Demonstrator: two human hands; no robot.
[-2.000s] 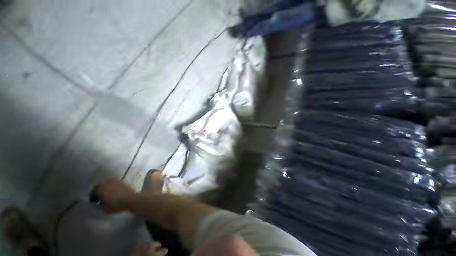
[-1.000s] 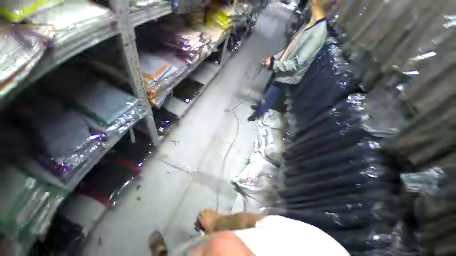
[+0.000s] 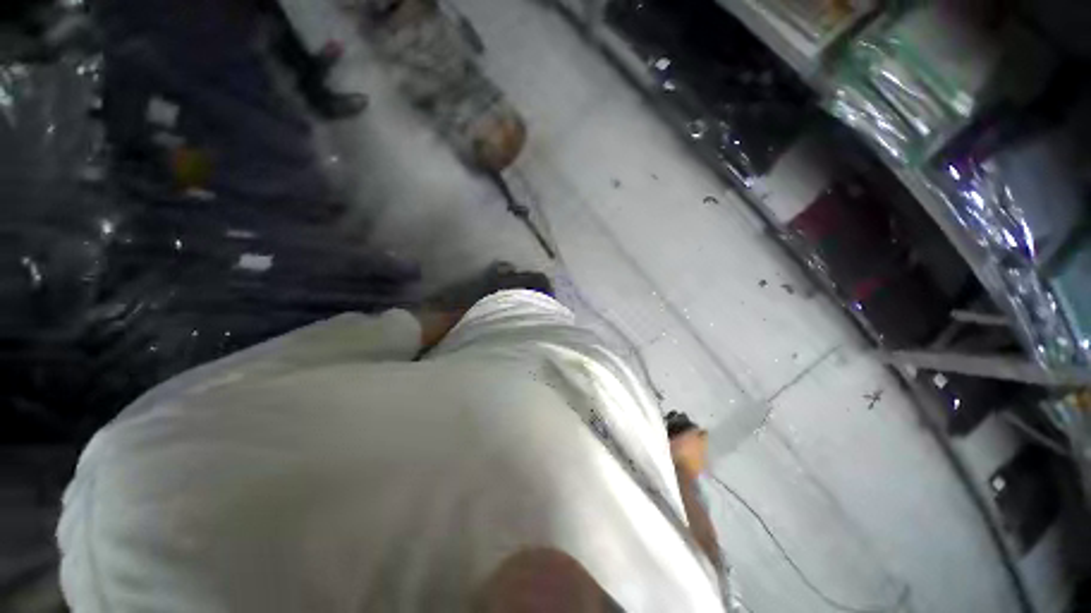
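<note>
My right hand (image 3: 688,450) is small and blurred beyond my white shirt at lower right. It appears closed on a small dark piece (image 3: 680,423), possibly a plug. A thin dark cord (image 3: 766,530) curves over the floor below this hand. A dusty grey-brown compressor (image 3: 433,74) lies at the top, its rusty rounded end towards me. A dark bar (image 3: 522,213) sticks out from that end. At left, a strip of skin and a dark shape show by the shirt; I cannot tell whether this is my left hand.
Metal shelving (image 3: 981,363) with plastic-wrapped garments (image 3: 1017,269) runs along the right. Dark hanging garments in shiny plastic (image 3: 180,240) fill the left. A dark foot or shoe (image 3: 341,105) is beside the compressor. Pale floor (image 3: 622,222) lies between the two sides.
The view has swung round: the shelving is now at right and the hanging garments at left. The compressor has come into view, and the person farther down the aisle has left it.
</note>
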